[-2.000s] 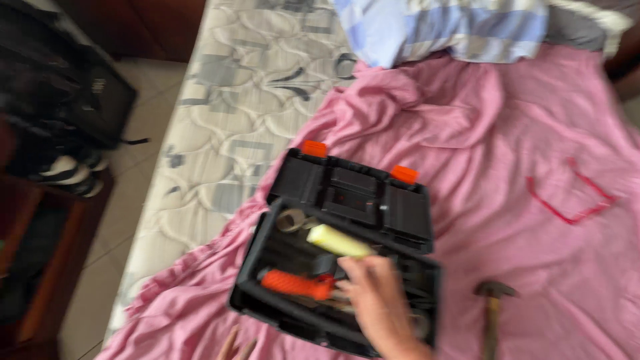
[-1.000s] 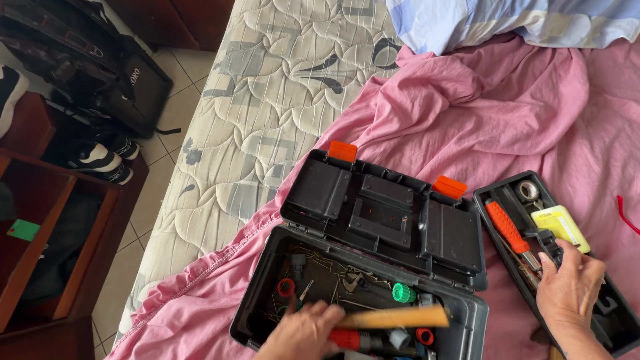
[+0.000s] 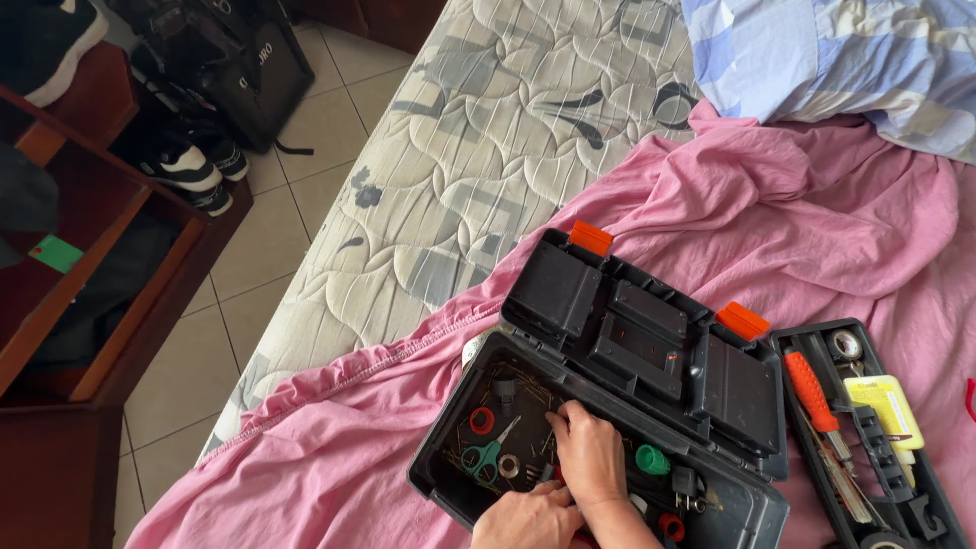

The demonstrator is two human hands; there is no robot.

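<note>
Both hands reach into an open black plastic toolbox (image 3: 450, 473). My left hand (image 3: 526, 518) is low in it, fingers curled; what they hold, if anything, is hidden. My right hand (image 3: 591, 454) crosses just above and right of it, fingertips down near loose nails or screws on the box floor; its grip is unclear. Left of the hands lie green-handled scissors (image 3: 482, 460), a red ring (image 3: 482, 420) and a metallic ring (image 3: 508, 466). To the right are a green plastic cap (image 3: 652, 460), a black plug adapter (image 3: 685, 482) and a red fitting (image 3: 671, 526).
A black tray (image 3: 778, 335) right of the box holds an orange-handled tool (image 3: 810, 390), a yellow glue bottle (image 3: 884, 412) and a tape roll (image 3: 845, 345). Around lie a pink sheet (image 3: 366, 457) and mattress (image 3: 457, 183). Shoes (image 3: 183, 168) sit on a wooden shelf at left.
My right hand has moved from the tray at the right into the toolbox, beside my left hand. The wooden handle seen across the box a second ago no longer shows.
</note>
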